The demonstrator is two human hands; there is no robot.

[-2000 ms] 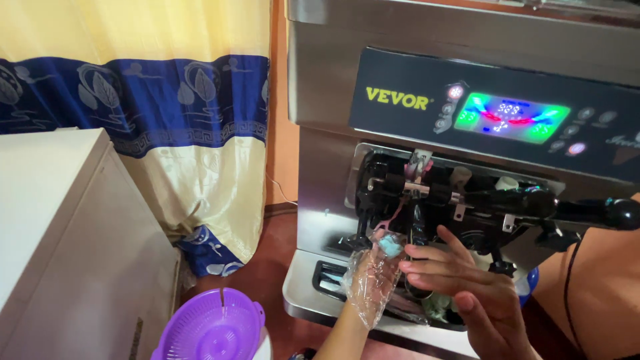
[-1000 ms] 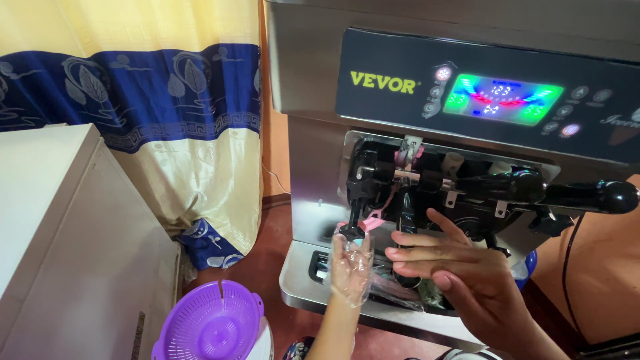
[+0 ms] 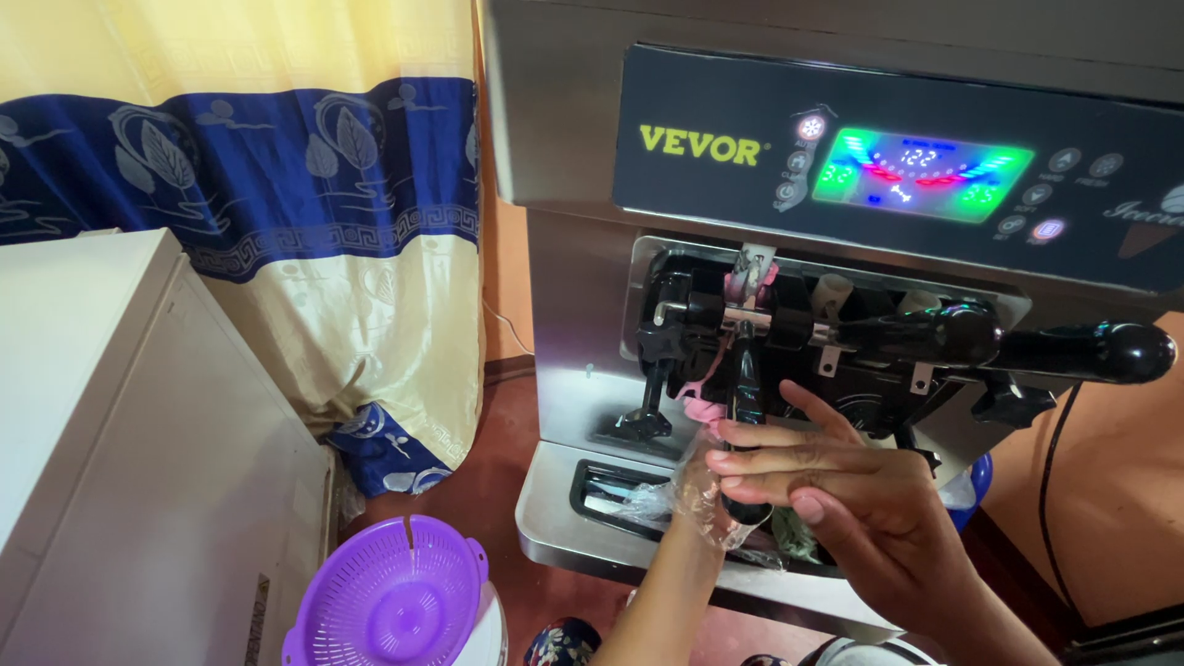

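Note:
A stainless soft-serve ice cream machine [image 3: 573, 277] bears the name VEVOR above its dispensing head. One black draw handle [image 3: 746, 388] points down, while two other black handles [image 3: 1082, 351] stick out to the right. Pink ice cream [image 3: 705, 407] hangs under the left part of the head. My left hand [image 3: 708, 481], in a clear plastic glove, is below it, mostly hidden behind the handle and my other hand; what it holds is hidden. My right hand [image 3: 832, 481], bare, lies with its fingers against the lowered handle, the index finger raised apart.
A purple plastic colander [image 3: 398, 592] rests on a white bucket at the lower left. A white chest-like appliance [image 3: 231, 416] stands left, before a blue and cream curtain [image 3: 370, 185]. Below the head, the drip tray [image 3: 601, 509] has plastic film and a greenish cloth [image 3: 794, 536].
Two seconds ago my left hand showed something light blue at its fingertips; now that is hidden. Pink ice cream now shows lower, above the gloved hand. My right hand remains beside the handle.

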